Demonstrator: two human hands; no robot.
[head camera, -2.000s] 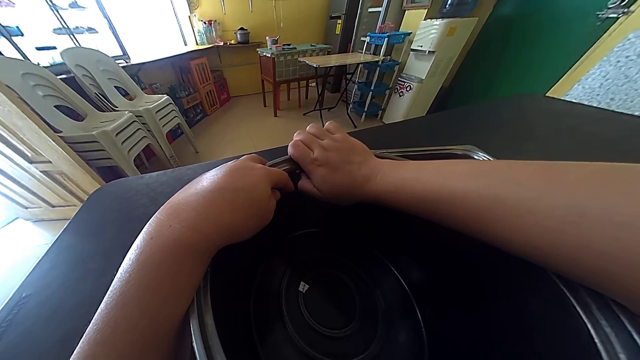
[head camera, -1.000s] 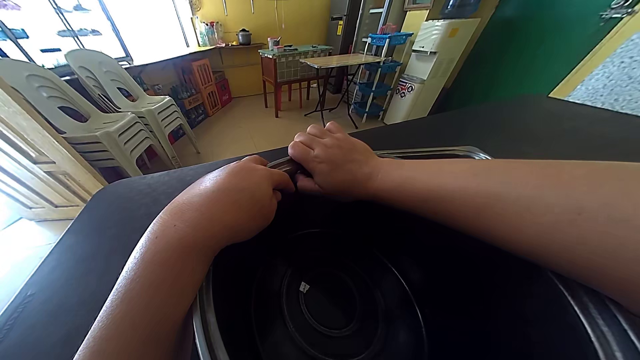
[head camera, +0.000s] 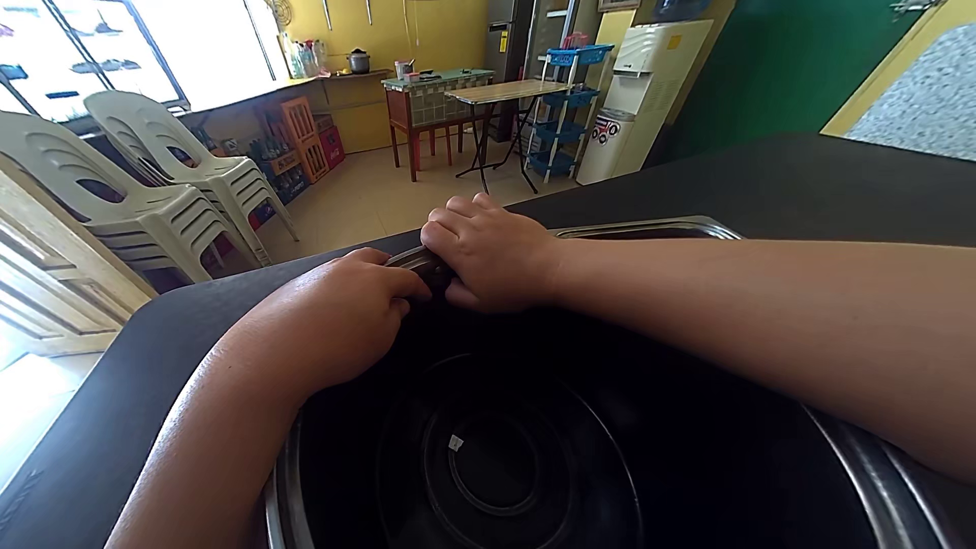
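A large dark vessel with a shiny metal rim (head camera: 288, 488) stands open toward me, its round ridged inside in shadow. A small white tag (head camera: 455, 443) lies on its inner bottom. At the far side of the rim, my left hand (head camera: 347, 305) is closed over the edge with its fingertips inside. Just right of it, my right hand (head camera: 492, 255) grips the same rim, knuckles up and thumb inside. A short stretch of rim shows between the two hands. The palms and the undersides of the fingers are hidden.
The vessel is on a black surface (head camera: 793, 183). Beyond its edge are stacked white plastic chairs (head camera: 221, 179), a wooden door (head camera: 69, 267), a folding table (head camera: 507, 91), a shelf rack with blue baskets (head camera: 560, 131) and a water dispenser (head camera: 648, 84). Crates (head camera: 305, 137) line the left wall.
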